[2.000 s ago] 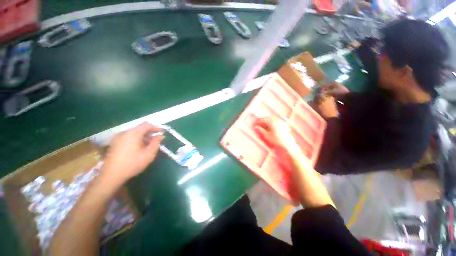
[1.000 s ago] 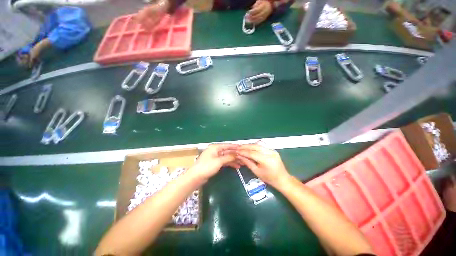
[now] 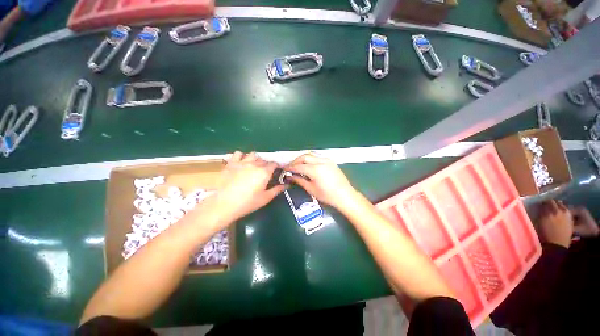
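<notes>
A loop-shaped unit [image 3: 308, 214] lies on the green bench in front of me, its blue-banded block end towards me. My left hand [image 3: 250, 182] and my right hand [image 3: 320, 178] meet at its far end. The fingers of both hands close around that end, where a small dark and white spot shows between the fingertips. Any small part held there is too small to tell. A cardboard box [image 3: 113, 226] of small white plastic fittings [image 3: 154, 216] stands at the left, partly under my left forearm.
A salmon-red compartment tray [image 3: 431, 254] lies at the right, with tiny parts in some pockets. Behind it stand another box [image 3: 556, 157] and a person's hands [image 3: 559, 222]. A grey post [image 3: 493, 105] slants up at the right. Several loop units [image 3: 295, 67] lie beyond the pale strip [image 3: 355, 155].
The view has turned from the right tray to the unit. My right hand has left the tray and joined my left hand at the unit's far end.
</notes>
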